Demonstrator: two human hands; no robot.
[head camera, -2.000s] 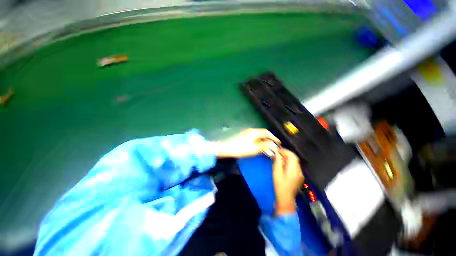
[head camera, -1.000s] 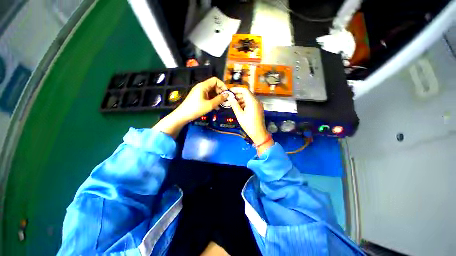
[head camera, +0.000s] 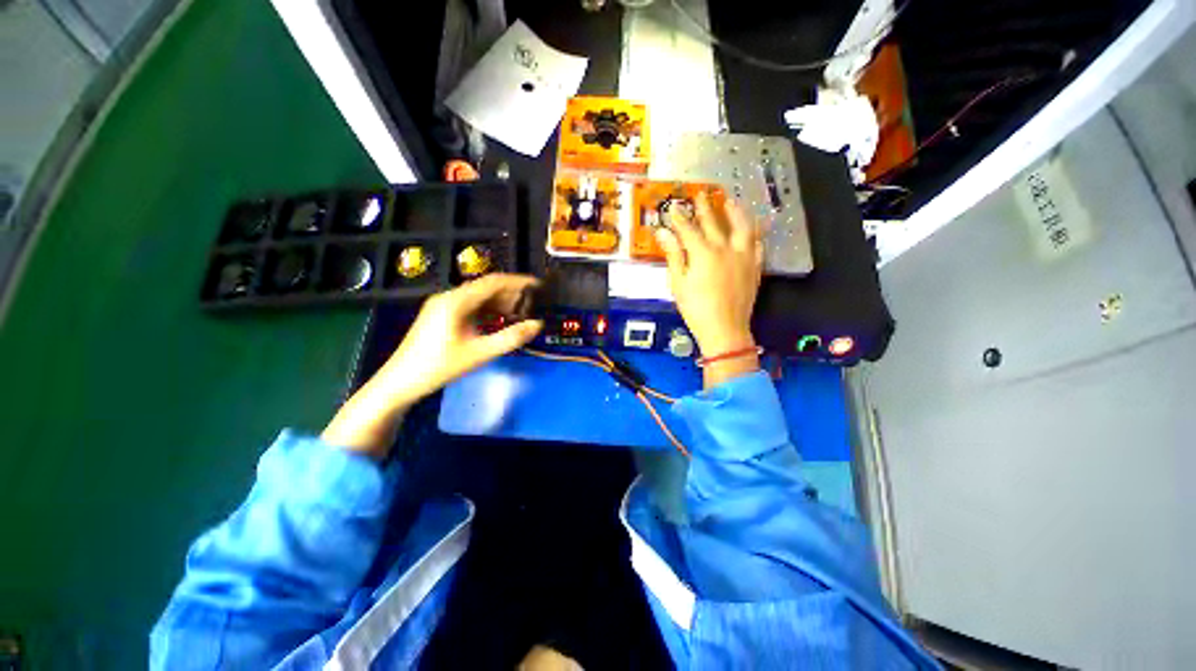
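An orange fixture (head camera: 645, 244) with a dark centre and a pale round piece (head camera: 674, 210) is the right one of three. My right hand (head camera: 715, 269) is over its right side, fingertips down at the round piece; whether they grip it I cannot tell. Two more orange fixtures are beside it, one at the back (head camera: 636, 144) and one at the left (head camera: 565, 236). My left hand (head camera: 459, 334) is over the left front of the control box (head camera: 721, 338), slightly blurred, thumb and fingers apart, with nothing visible in it. A black compartment tray (head camera: 426, 210) holds dark, shiny and gold rounds.
A drilled metal plate (head camera: 787, 243) lies right of the fixtures. A white sheet with a hole (head camera: 518, 98) lies behind left. A crumpled white wipe (head camera: 836, 125) is back right. An orange cable (head camera: 665, 426) crosses the blue mat (head camera: 551, 413). A green surface (head camera: 144, 393) is at left.
My hands were together on a round piece above the box front. They have parted: the right moved to the right fixture, the left moved down and left. Two gold rounds now show in the tray.
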